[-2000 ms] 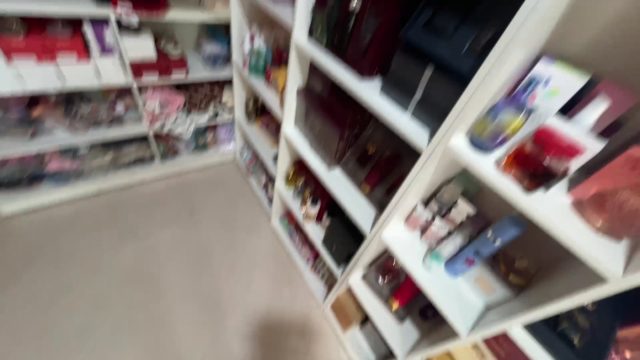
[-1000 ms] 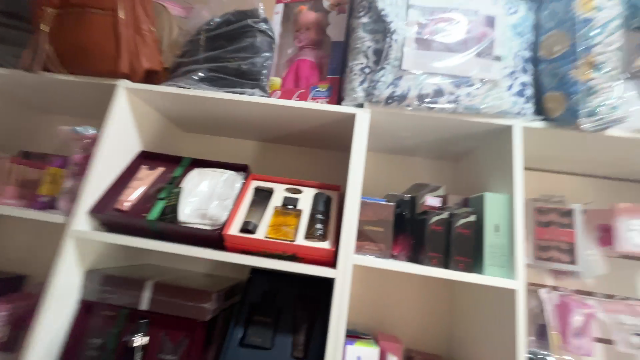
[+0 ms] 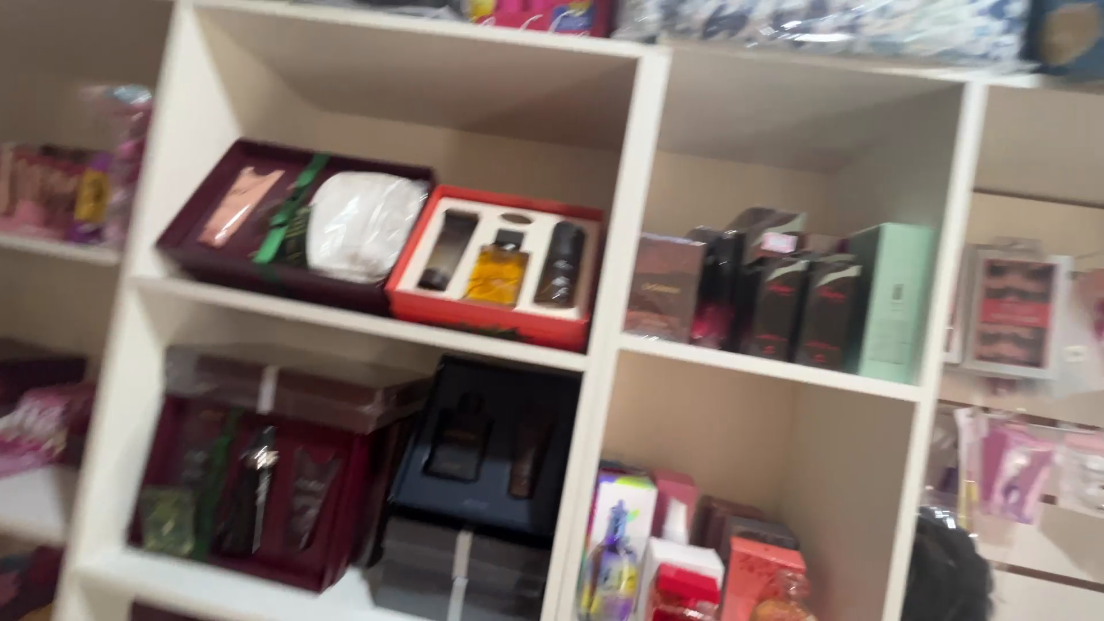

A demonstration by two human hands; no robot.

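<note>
Neither my left hand nor my right hand shows. Ahead, a white shelving unit [image 3: 649, 216] holds boxed goods, slightly blurred. A dark maroon gift box [image 3: 285, 220] with a green ribbon and a white wrapped item lies tilted beside an orange-red gift set [image 3: 498, 267] with an amber bottle between two dark containers. Below them stand a maroon gift set [image 3: 250, 492] and a dark blue gift box [image 3: 487, 444]. In the compartment to the right, several black cartons [image 3: 780, 306] stand beside a pale green box [image 3: 893, 302].
Lower right, a colourful perfume carton [image 3: 619, 548] and an orange-red box [image 3: 763, 573] share a compartment. Packs of false eyelashes [image 3: 1016, 312] hang at the right, above a black fluffy item [image 3: 949, 569]. Plastic-wrapped patterned packages [image 3: 819, 30] lie on the top shelf.
The view has swung from the floor and lower shelves up to these compartments, then slightly down and closer. No hand appears in any frame.
</note>
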